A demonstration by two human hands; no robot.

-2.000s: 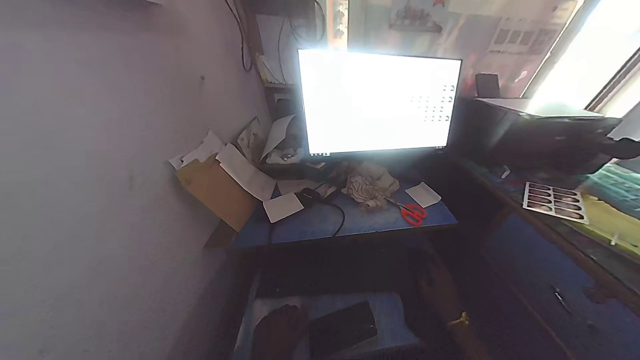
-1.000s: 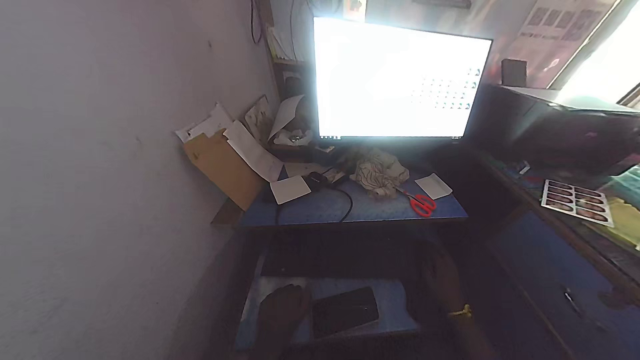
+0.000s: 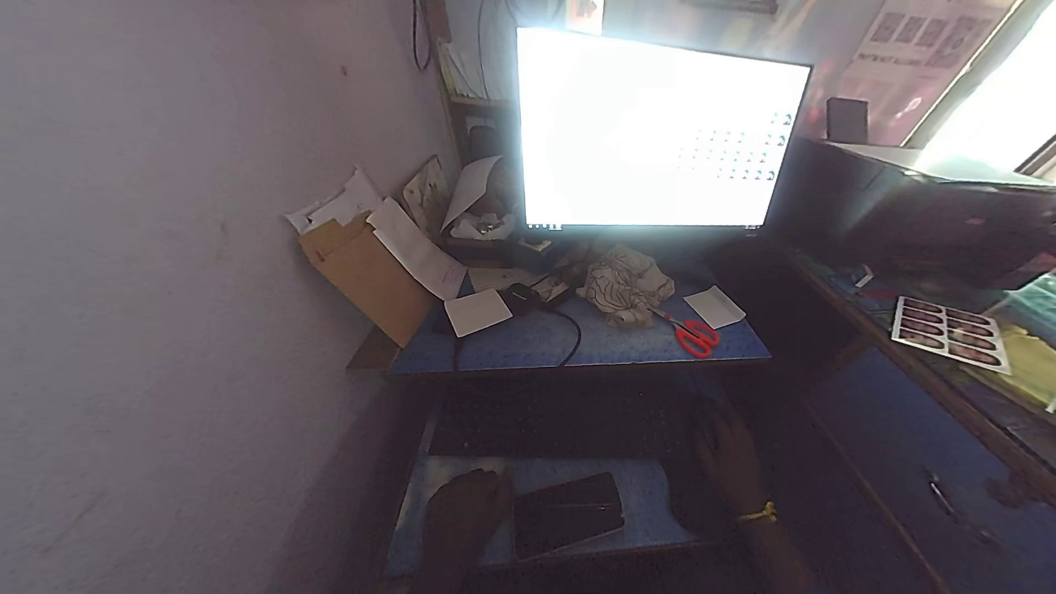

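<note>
My left hand (image 3: 466, 507) rests with curled fingers on the blue pull-out tray (image 3: 648, 503), just left of a dark flat phone-like object (image 3: 568, 513); nothing shows in it. A black keyboard (image 3: 553, 425) lies behind them on the same tray. Over at the tray's dark right end, my right hand (image 3: 722, 445), with a yellow band at the wrist, is laid on what seems to be a computer mouse; shadow hides most of that mouse. A lit monitor (image 3: 652, 132) stands at the back of the desk above.
On the blue desk top (image 3: 511, 353) lie red-handled scissors (image 3: 695, 337), a crumpled cloth (image 3: 627, 285), white paper pieces (image 3: 478, 313) and a black cable (image 3: 577, 334). A brown envelope (image 3: 371, 280) leans by the left wall. A printed photo sheet (image 3: 949, 332) lies on the right-hand counter.
The view has shifted somewhat. Both hands keep nearly the same places on the tray, and no object has plainly been moved.
</note>
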